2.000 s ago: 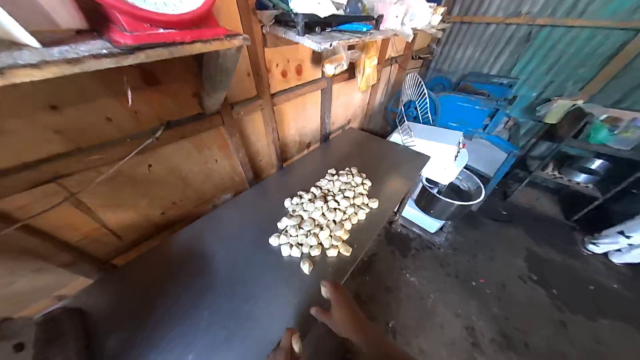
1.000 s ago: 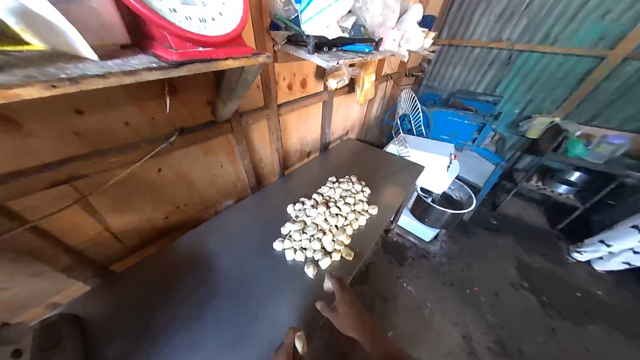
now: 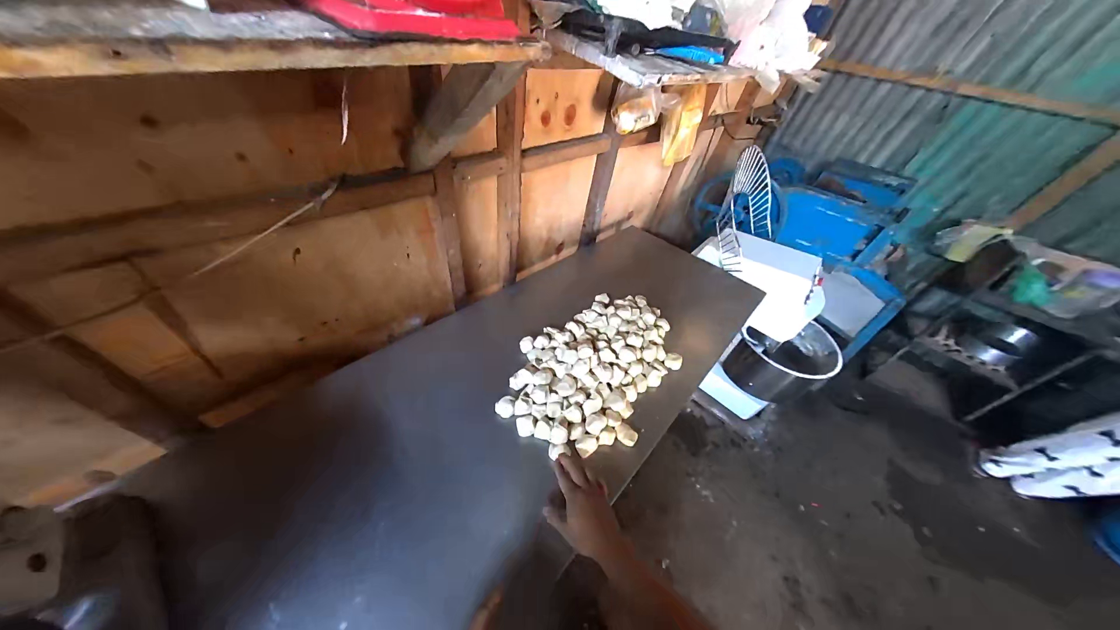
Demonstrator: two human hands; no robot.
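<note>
A heap of small pale dough pieces (image 3: 595,367) lies on the dark metal tabletop (image 3: 367,464). My right hand (image 3: 584,512) reaches to the heap's near end, its fingertips at one dough piece (image 3: 558,451); whether the fingers grip it cannot be told. Only a small part of my left hand (image 3: 488,610) shows at the bottom edge, so its fingers and anything in them are hidden.
Beyond the table's far right corner stands a mixer with a metal bowl (image 3: 787,359) and wire guard (image 3: 751,201). Blue machinery (image 3: 822,219) is behind it. A wooden shelf (image 3: 262,57) overhangs the left side. A dark rack (image 3: 1006,332) stands at right.
My right hand has moved forward to the heap's near end; a second ago it held a dough piece nearer me. My left hand, then showing a pale piece at its fingers, is now mostly out of view.
</note>
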